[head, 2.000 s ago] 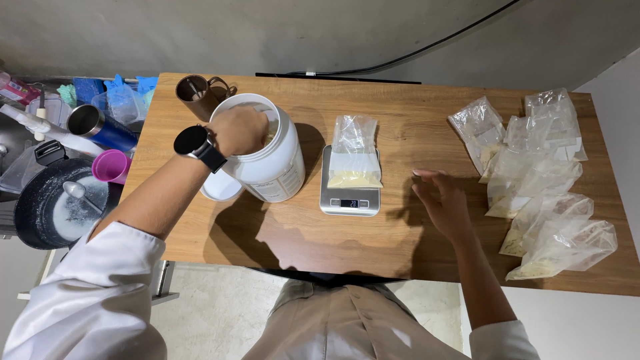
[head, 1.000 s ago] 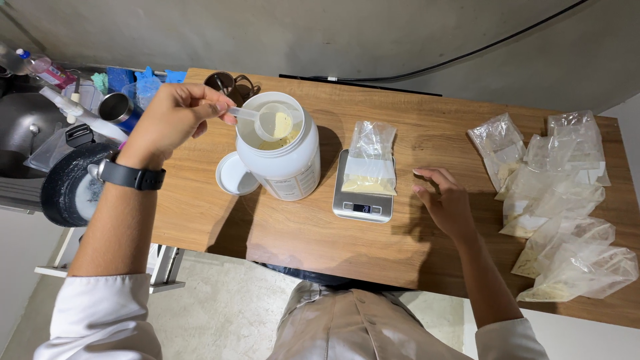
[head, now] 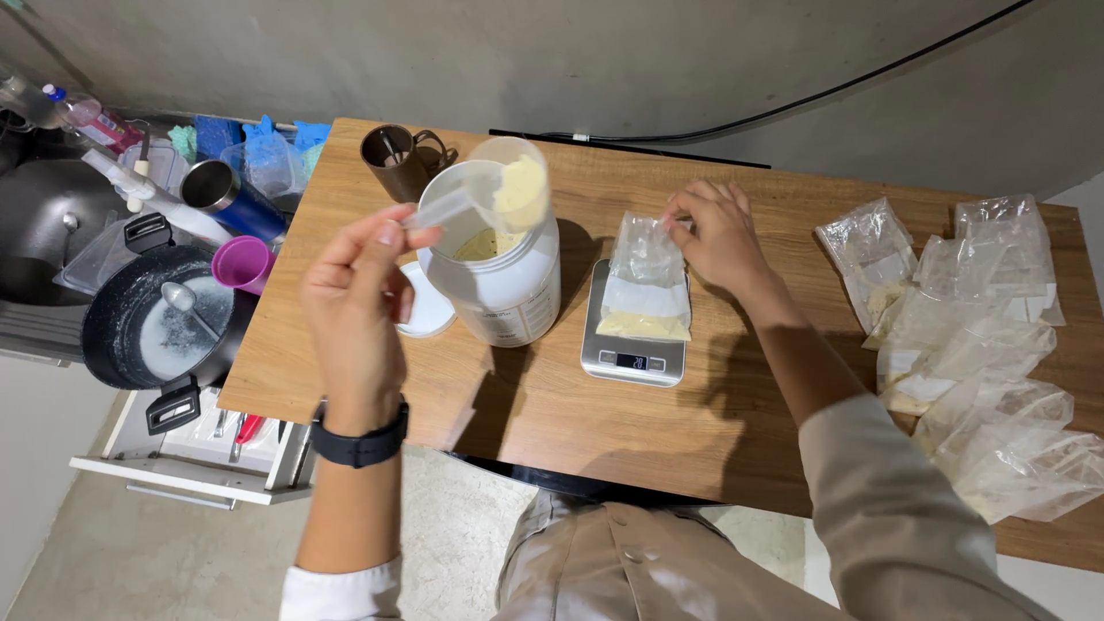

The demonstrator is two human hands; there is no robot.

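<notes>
My left hand [head: 366, 280] grips the handle of a clear plastic scoop [head: 509, 185] with pale yellow powder in it. The scoop is over the rim of a white plastic tub [head: 509, 297], which has more powder inside. A white lid [head: 424, 302] lies beside the tub. On a silver digital kitchen scale [head: 634, 371] rests a clear plastic bag [head: 647, 297] with powder at its bottom and a white label. My right hand [head: 711, 228] pinches the top corner of this bag. Several bags of powder [head: 957, 319] lie on the right of the table.
A brown mug [head: 398, 168] stands behind the tub on the wooden table [head: 535, 431]. Left of the table are a black pot [head: 121, 345] with a spoon, a pink cup [head: 242, 264], a blue tumbler [head: 246, 207], a sink [head: 43, 224] and an open drawer [head: 190, 470]. A black cable [head: 776, 116] hangs on the wall.
My left hand, inside the tub two seconds ago, has come out with the powder-filled scoop. My right hand has moved from beside the scale to the bag's top and taken hold of it.
</notes>
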